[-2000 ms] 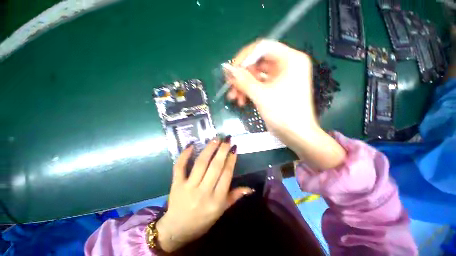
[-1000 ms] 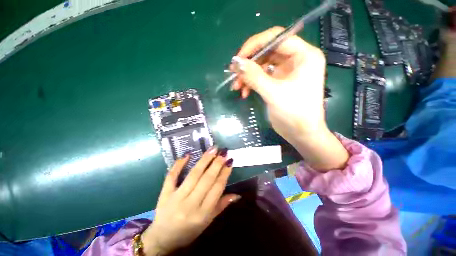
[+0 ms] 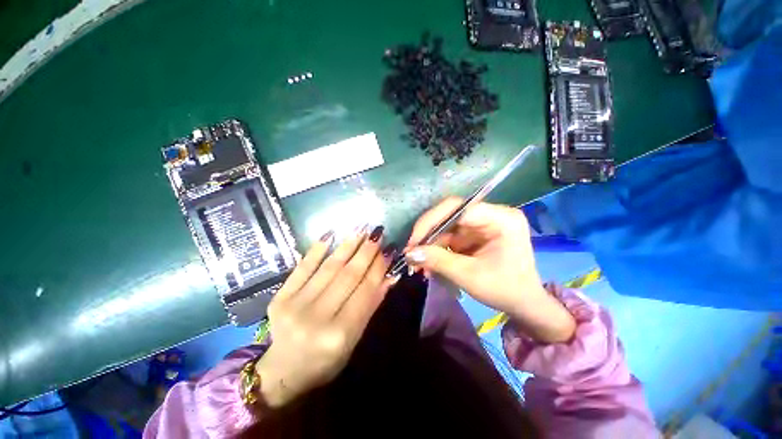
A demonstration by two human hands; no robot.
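An open phone unit lies on the green mat left of centre, its board end away from me and its labelled battery showing. My left hand is beside its lower right edge, fingers resting near the mat's front edge over a glary clear sheet. My right hand holds silver tweezers, whose tips are close to my left fingertips. Whether anything is between the tips is hard to tell. A white strip lies right of the phone, above the clear sheet.
A heap of small black parts lies at centre right. Another phone unit lies further right, with several more at the top right. A row of tiny white pieces lies above the strip. A blue sleeve of another person reaches in at right.
My right hand has come down from above the mat to my left fingertips at the front edge. My left hand has left the phone's battery end. The view has shifted, showing the whole black heap.
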